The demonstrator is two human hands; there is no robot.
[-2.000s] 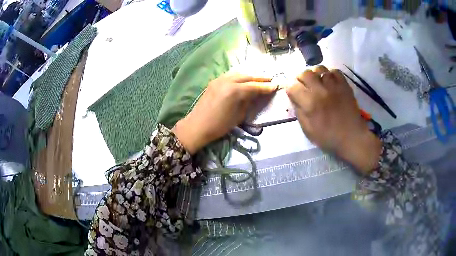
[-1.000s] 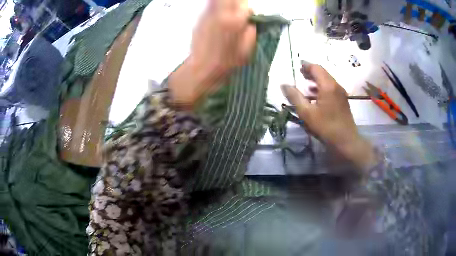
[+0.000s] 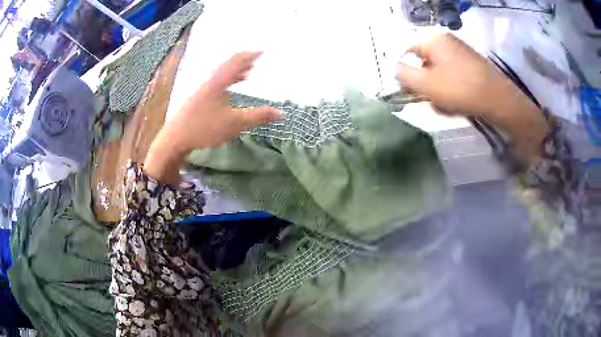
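Observation:
A green garment (image 3: 329, 178) hangs over the table's front edge in the middle. Its shirred panel (image 3: 303, 125), with pale stitch rows, lies across the top near the edge. My left hand (image 3: 211, 108) is over the panel's left end, thumb and fingers spread apart, holding nothing. My right hand (image 3: 445, 76) is at the garment's upper right corner, fingers curled in with a dark green end at the fingertips; the grip is partly blurred. A second shirred part (image 3: 290, 276) lies lower down, over the lap.
The dark machine foot area (image 3: 435, 12) is at the top edge. Dark tweezers (image 3: 517, 82) lie partly behind my right wrist. A metallic pile (image 3: 542, 62) is at right. Cut green panels (image 3: 148, 62), brown taped cardboard (image 3: 132, 141) and a garment bundle (image 3: 59, 263) are at left.
The garment has come down over the table edge, with its shirred panel turned crosswise. My left hand has let go and moved left and down. My right hand has moved up to the garment's corner.

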